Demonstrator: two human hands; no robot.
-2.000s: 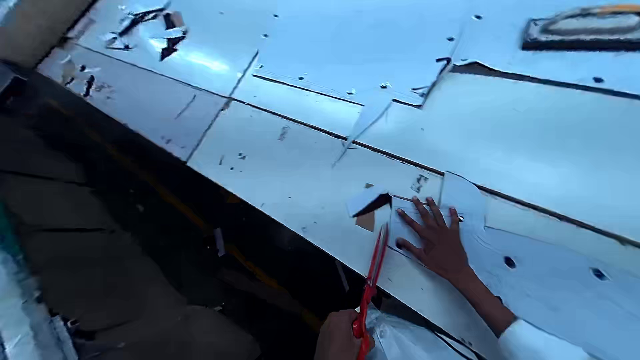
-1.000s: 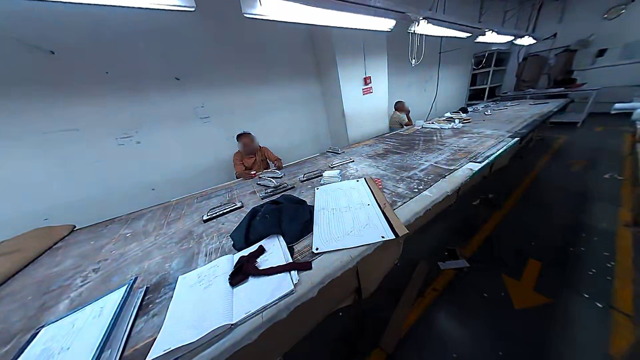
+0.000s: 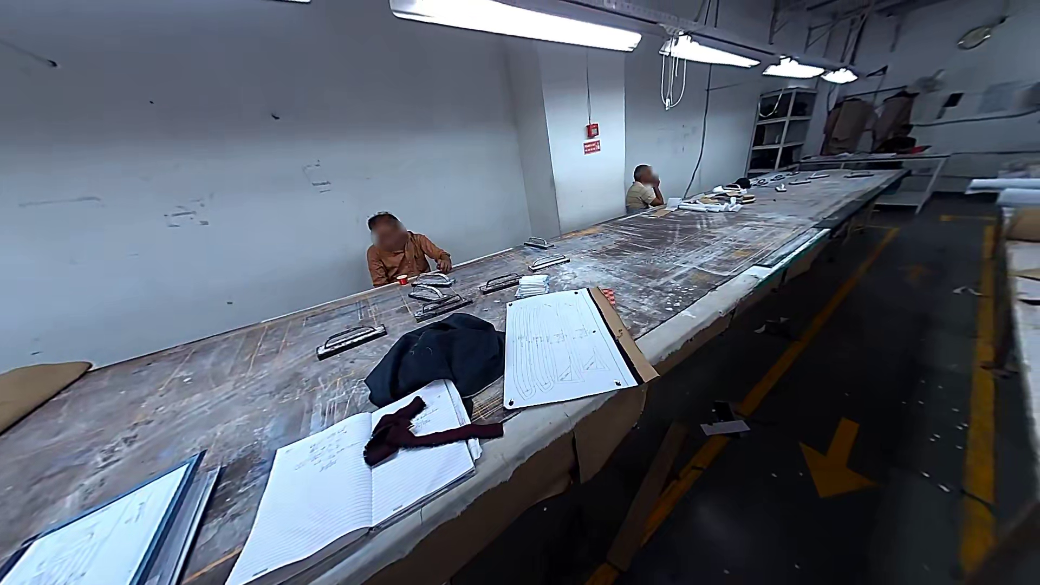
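Observation:
Neither my left hand nor my right hand shows in the head view now. An open ruled notebook with handwriting lies at the near edge of a long worktable, a strip of dark maroon cloth across its pages. Behind it a dark cloth is bunched up. To the right of that cloth lies a white sheet with curved pattern lines, on brown card. Several metal-handled weights rest farther back. A folder with a drawn sheet is at the lower left.
A person in an orange-brown shirt sits beyond the table; another person sits farther along. Brown card lies at the far left. The dark floor to the right bears yellow lines, a yellow arrow and scraps. Another table edge stands far right.
The view has swung from a white-covered surface to the long table and room. Two seconds ago one hand held red-handled scissors and the other lay flat on the white material; both have left view.

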